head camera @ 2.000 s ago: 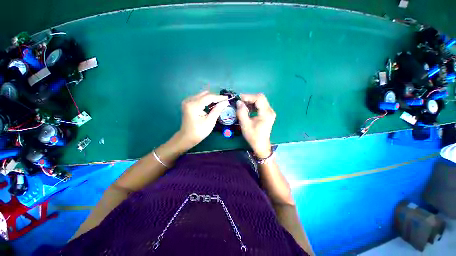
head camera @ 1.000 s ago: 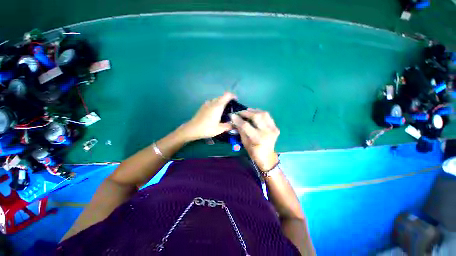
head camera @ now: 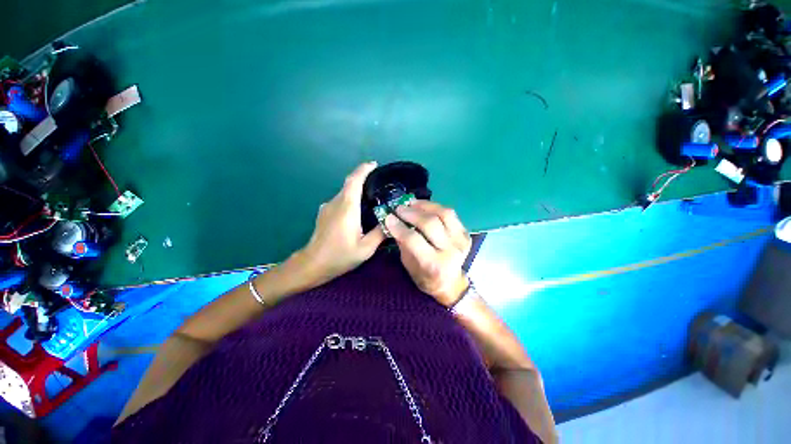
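Note:
A round black plastic housing (head camera: 411,172) is held up at the bench's near edge, its hollow side facing me. My left hand (head camera: 340,218) grips it from its left side. My right hand (head camera: 431,245) has its fingertips on a small green circuit board (head camera: 404,202) at the lower part of the housing's opening. The fingers hide part of the board and the housing's lower rim. No blue battery cell shows on this unit now.
Part-assembled units with wires lie piled on the bench (head camera: 260,147) at left (head camera: 74,234) and right (head camera: 699,132). A loose wired board (head camera: 127,204) lies at the left pile's edge. A red stool (head camera: 52,368) and a cardboard box (head camera: 734,354) stand on the floor.
The housing has turned, so its hollow side and the green board show, and the silver disc and blue cell end no longer do. My right fingers have moved down onto the board.

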